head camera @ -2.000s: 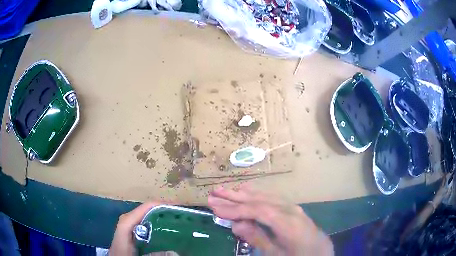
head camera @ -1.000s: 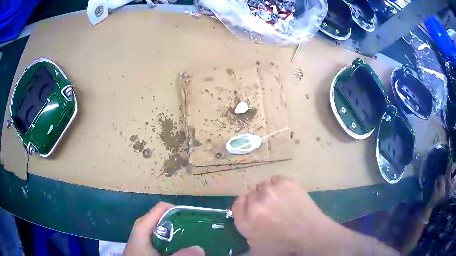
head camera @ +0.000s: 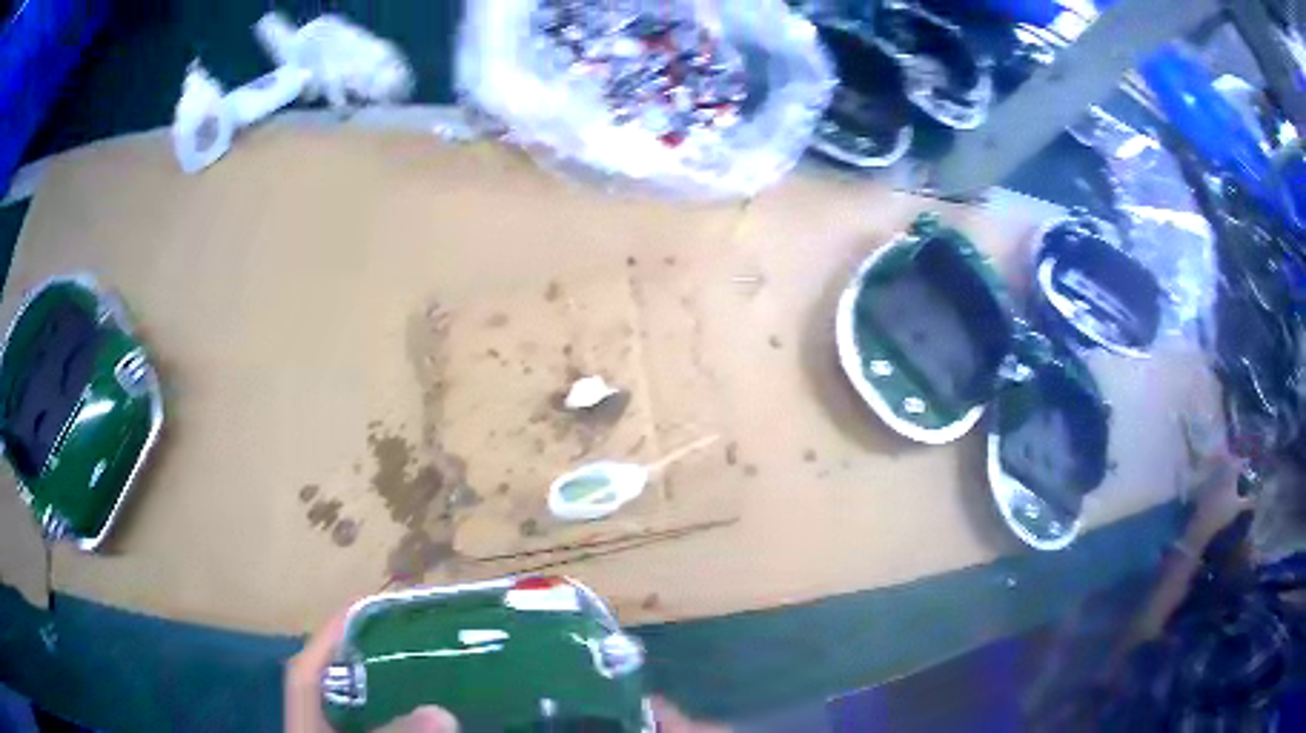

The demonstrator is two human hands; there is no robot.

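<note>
A glossy green housing (head camera: pixel 480 666) with a silver rim is at the bottom middle, its lower part cut off by the frame. Silver lamp pieces sit at its left and right corners, and a red patch shows at its top edge. My left hand (head camera: pixel 308 687) grips its left side, with the thumb on its face. Only a blurred sliver of my right hand (head camera: pixel 685 715) shows, against its lower right side. A glue dish (head camera: pixel 595 490) with a thin stick across its edge and a white lump (head camera: pixel 587 391) lie on the stained cardboard pad (head camera: pixel 501 344).
One green housing (head camera: pixel 100 458) stands at the left and several at the right (head camera: pixel 931 344). An open bag of silver-red pieces (head camera: pixel 645 72) and a crumpled white glove (head camera: pixel 351 60) are at the back. Another person's arm (head camera: pixel 1203 516) shows at the right edge.
The view has shifted. My right hand has moved from the housing's top right corner down to its side. A dark housing at the right is gone from its place, where a person's hand reached.
</note>
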